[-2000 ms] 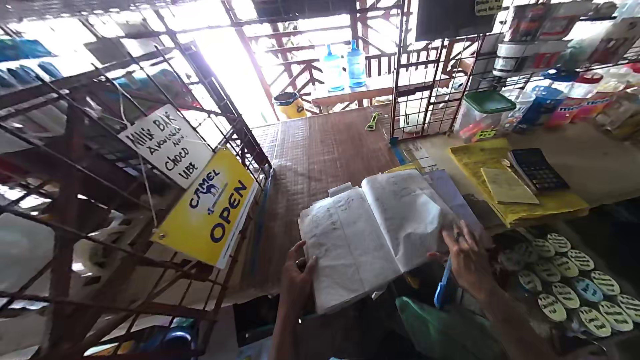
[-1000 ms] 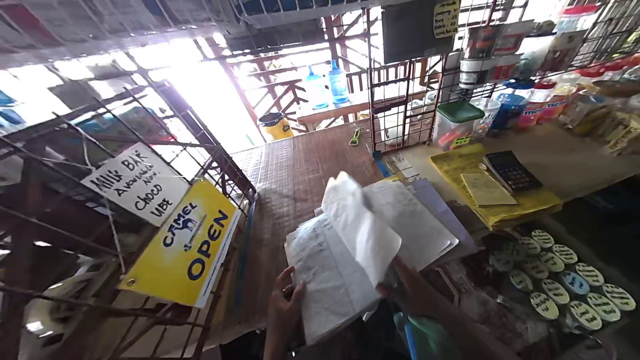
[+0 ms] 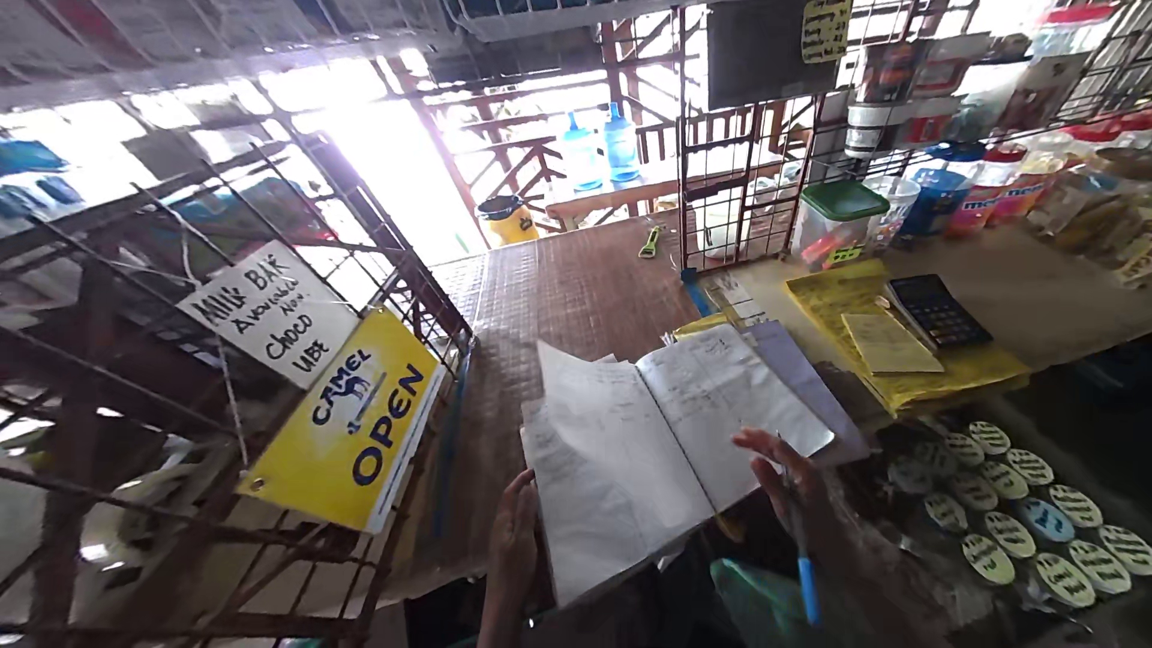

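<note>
An open notebook (image 3: 630,441) with handwritten pages lies over the near edge of the brown counter, its left page lifted and curling at the top. My left hand (image 3: 515,531) grips the notebook's left edge, thumb near the cover. At the lower right of the notebook, my right hand (image 3: 787,468) holds a blue pen (image 3: 805,576), which points down toward me; its fingertips are over the right page. A purple-grey sheet (image 3: 814,387) sticks out from under the notebook's right side.
A calculator (image 3: 938,310) and a notepad (image 3: 891,344) rest on a yellow envelope (image 3: 954,382). Behind them stands a green-lidded container (image 3: 837,225). Round labelled lids (image 3: 1008,535) sit at lower right. A wire grille with a yellow sign (image 3: 346,423) borders the left. A green opener-like tool (image 3: 649,242) lies at the counter's far end.
A page that stood raised over the notebook's middle a second ago now lies over on the left side. My right hand has moved from the lower middle to the right page.
</note>
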